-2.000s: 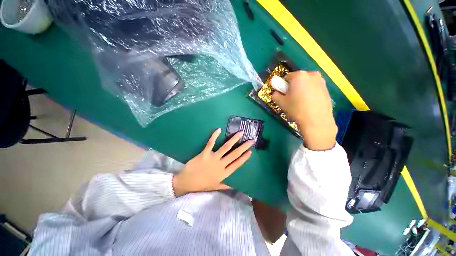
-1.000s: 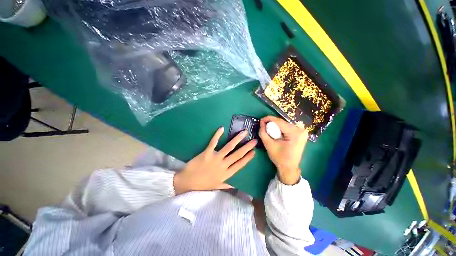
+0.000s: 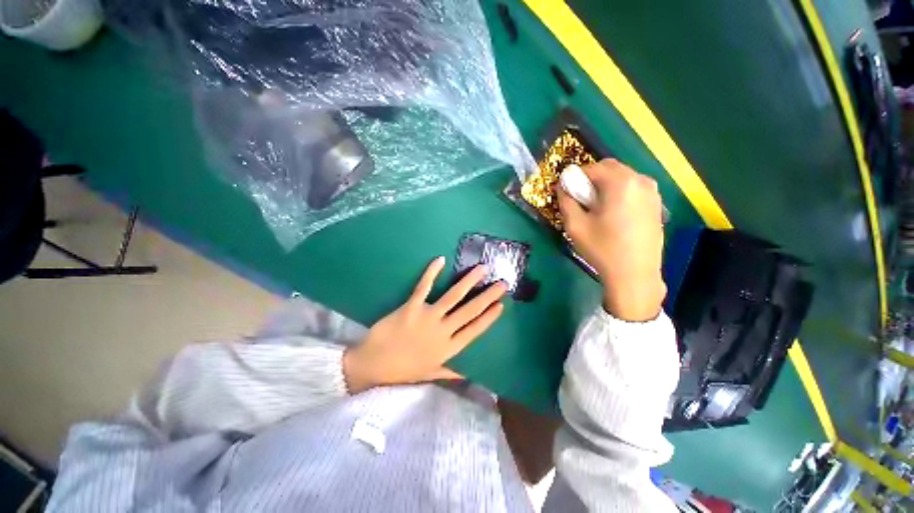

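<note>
A black plastic housing (image 3: 479, 250) lies flat on the green bench, with glare on its ribbed part. My left hand (image 3: 426, 326) is spread, its fingertips resting on the housing's near edge. My right hand (image 3: 616, 230) is closed on a hand tool with a rounded white handle (image 3: 577, 185); the tool's tip is hidden. It is over the dark parts tray (image 3: 513, 192), which holds a loose heap of tiny gold bits (image 3: 549, 172). My right hand and wrist hide much of the tray.
A large clear plastic bag (image 3: 421, 130) with dark parts lies at the upper left, its edge touching the tray. A white tub (image 3: 55, 25) is beside it. A black block of parts (image 3: 737, 321) is right of my right forearm. Small black strips (image 3: 562, 80) lie near the yellow line.
Since one second ago, my right hand has moved with the tool from the housing up and right to the gold bits in the tray. My left hand has stayed on the housing.
</note>
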